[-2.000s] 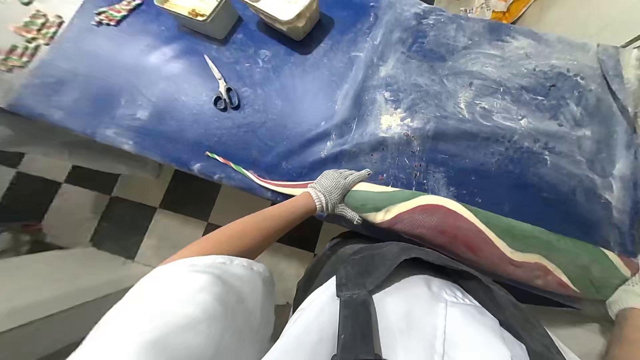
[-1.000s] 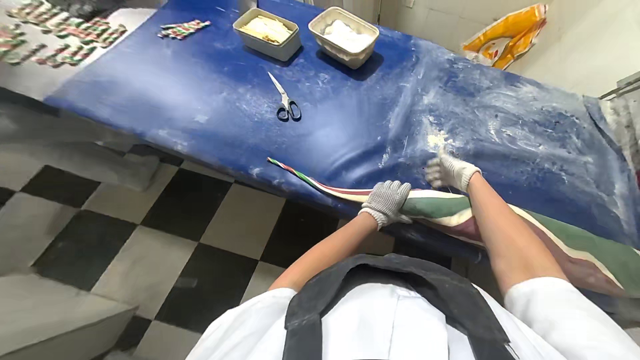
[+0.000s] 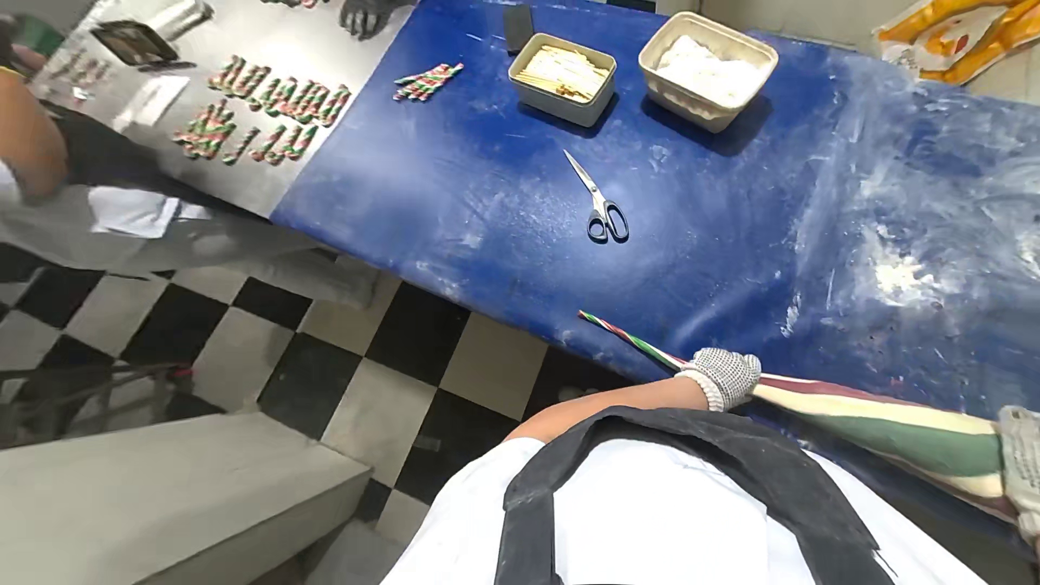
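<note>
A long tapering roll of striped candy (image 3: 902, 426), green, cream and dark red, lies along the near edge of the blue table. My left hand (image 3: 725, 375), in a knitted glove with dots, is closed around its narrow part. From there a thin twisted end runs up and left. My right hand (image 3: 1022, 467), gloved too, rests against the thick part at the right edge of the view; its fingers are partly cut off. Scissors with black handles (image 3: 605, 221) lie beyond the thin end, blades pointing away.
Farther back stand a tub of pale sticks (image 3: 601, 101) and a tub of white powder (image 3: 699, 101). Twisted candy pieces (image 3: 428, 82) lie near the left, more (image 3: 305, 101) on a grey table. A person's arm (image 3: 32, 134) is at far left; a dark-gloved hand (image 3: 363, 18) is beyond.
My right hand has moved right, from the powdery patch beside the roll to its thick part. My left hand stays on the narrow part. The view has swung left.
</note>
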